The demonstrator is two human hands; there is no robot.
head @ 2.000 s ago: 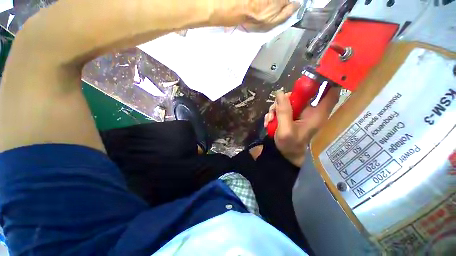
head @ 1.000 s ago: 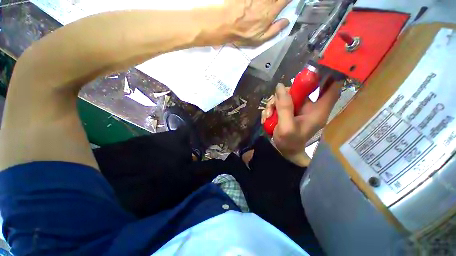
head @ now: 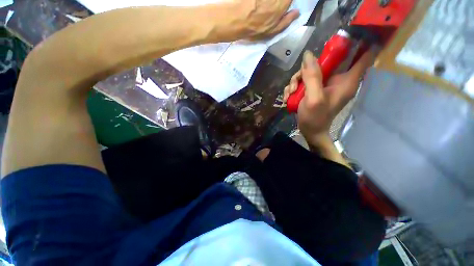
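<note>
My left hand (head: 267,18) lies with its palm down on the white top sheet (head: 221,70) of the lay, at the top edge of the view. My right hand (head: 327,98) is wrapped around the red handle (head: 332,56) of the cutting machine. The machine's big grey motor (head: 416,124) fills the right side, blurred. The red bracket plate (head: 382,15) sits above the handle. The flat metal base plate (head: 291,48) shows beside the sheet's right edge. The blade is not clearly visible.
The dark-brown table (head: 127,96) carries white and tan offcuts (head: 150,87). A green surface (head: 112,119) lies beyond its edge at the left. My dark shoes and trousers are below the sheet. A dark red part (head: 377,197) shows under the motor.
The machine, its handle and my right hand have shifted up and right in view, and the motor label has mostly left the picture. My left hand has flattened onto the sheet since the oldest frame.
</note>
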